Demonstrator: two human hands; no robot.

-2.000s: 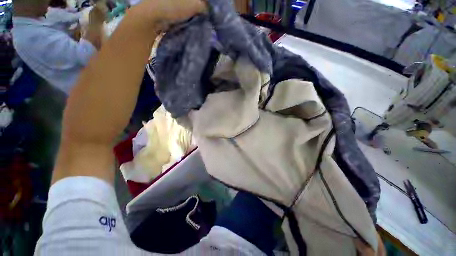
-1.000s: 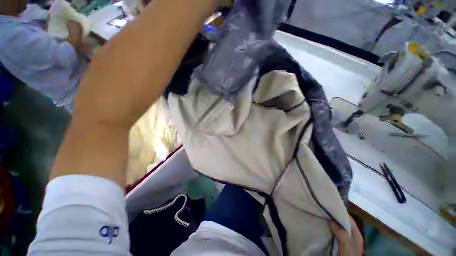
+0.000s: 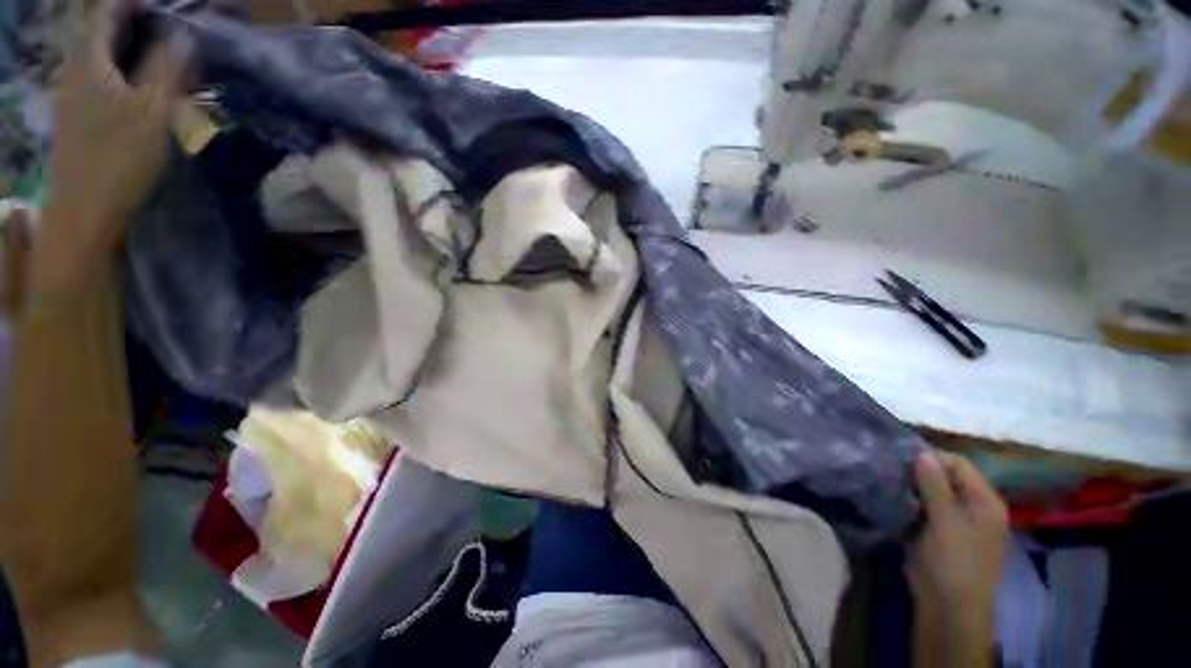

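Note:
The garment shell, blue-grey with a pale leaf print (image 3: 771, 379), stretches across the view between my two hands. Its cream lining (image 3: 509, 379) with dark seams faces me and hangs over my lap. My left hand (image 3: 124, 111), blurred at the upper left, holds the shell's far end; its fingertips are partly hidden by cloth. My right hand (image 3: 960, 522) grips the shell's other end at the lower right, thumb and fingers on the printed fabric.
The white machine table (image 3: 836, 359) lies behind the garment. Black thread snips (image 3: 934, 313) lie on it. The sewing machine (image 3: 967, 78) stands upper right, with a thin grey tool (image 3: 934, 170) on its bed. Cream fabric pieces (image 3: 307, 489) are piled lower left.
My left hand has moved left and lowered, and the shell is now spread wide. My right hand has moved up and right. The view has turned, so the machine and snips appear further left and higher.

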